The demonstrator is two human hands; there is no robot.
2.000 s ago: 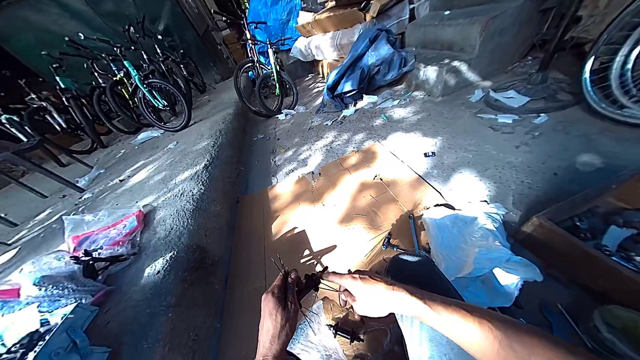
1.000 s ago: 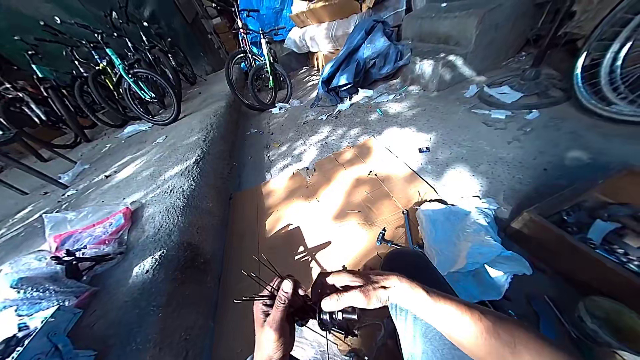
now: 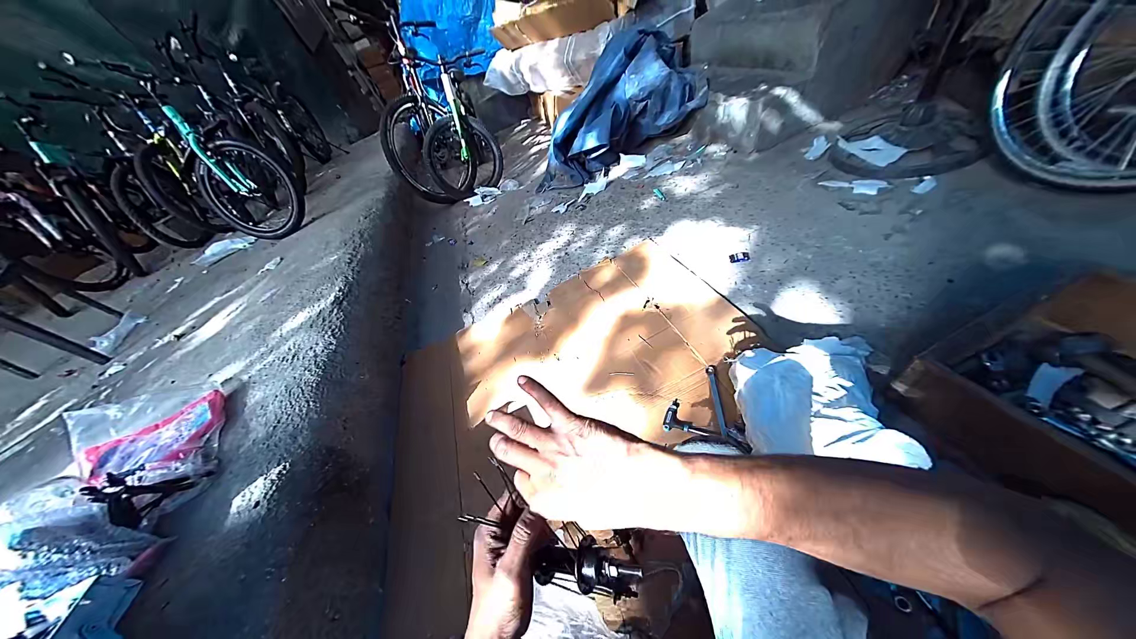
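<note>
Low in the view, my left hand (image 3: 510,564) is closed around a bunch of thin dark bicycle spokes (image 3: 484,506), whose ends poke out to the upper left. A black bicycle hub (image 3: 590,568) with a threaded axle lies just right of that hand; whether the fingers also hold it cannot be told. My right hand (image 3: 568,461) is spread flat above the spokes, palm down, fingers apart, and hides part of them. Beyond it lies a brown cardboard sheet (image 3: 612,319). Metal hand tools (image 3: 717,399) rest near my knee.
A white plastic sack (image 3: 808,399) lies right of the tools, and an open box of metal parts (image 3: 941,399) stands farther right. Clear plastic bags (image 3: 151,435) lie at left by a concrete ledge (image 3: 293,355). Bicycles (image 3: 240,186) stand behind, and wheel rims (image 3: 1065,115) at upper right.
My right hand was at the hub one second ago; it has moved up and left and its fingers have spread. My left hand keeps its hold on the spokes.
</note>
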